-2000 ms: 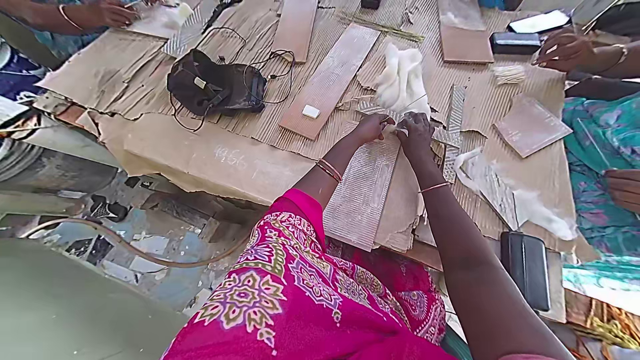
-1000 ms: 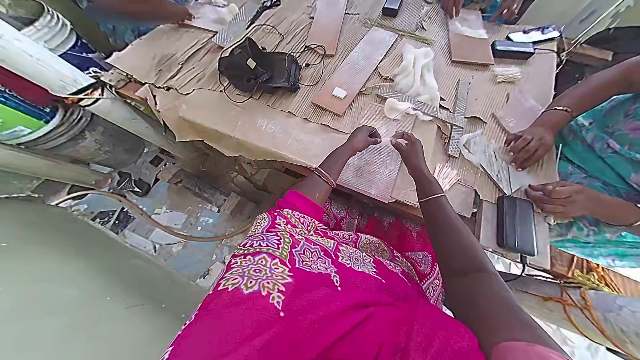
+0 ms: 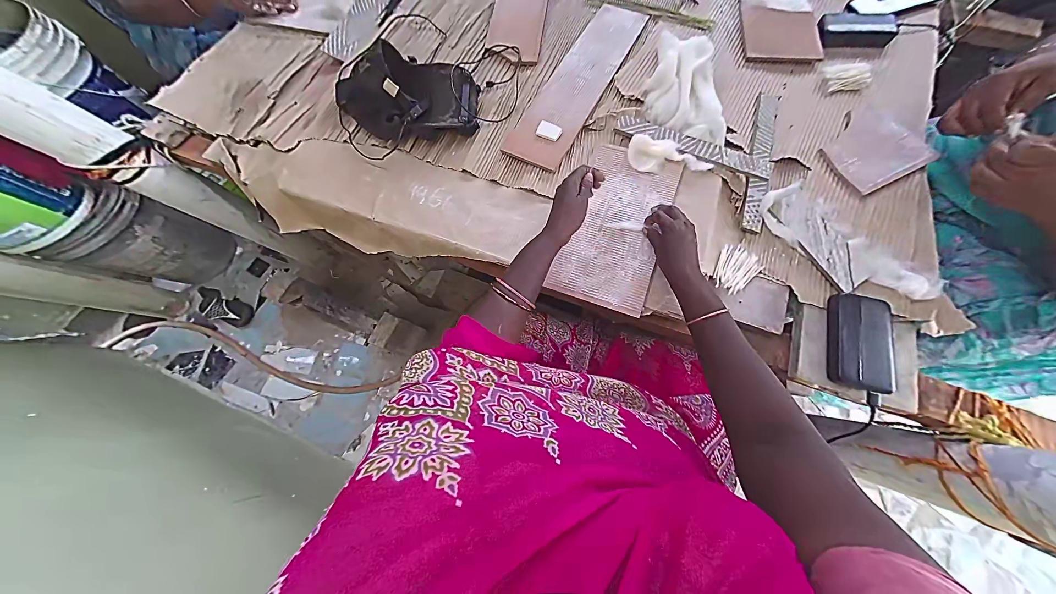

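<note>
My left hand [image 3: 576, 200] is over the upper left edge of a ridged, patterned tile [image 3: 606, 247], fingers curled; whether it holds anything is too small to tell. A thin white tuft of cotton [image 3: 624, 225] lies over the same tile, its end pinched in my right hand [image 3: 672, 235]. Beyond the hands, a small cotton piece [image 3: 656, 153] rests at the tile's far edge, near a large folded length of cotton [image 3: 683, 87]. To the right of my right wrist is a bunch of white sticks [image 3: 736, 269].
Flat metal strips [image 3: 693, 147] cross beyond the tile. A black headset-like item with cables [image 3: 404, 95] sits at left, beside a long board [image 3: 577, 87] bearing a white block. A black case [image 3: 860, 342] is at the right edge. A co-worker's hands [image 3: 1011, 136] hold something white.
My hands, close together one second ago, are now farther apart. The small cotton piece came off the large cotton between the first two frames. The co-worker's hands at right have lifted off the table.
</note>
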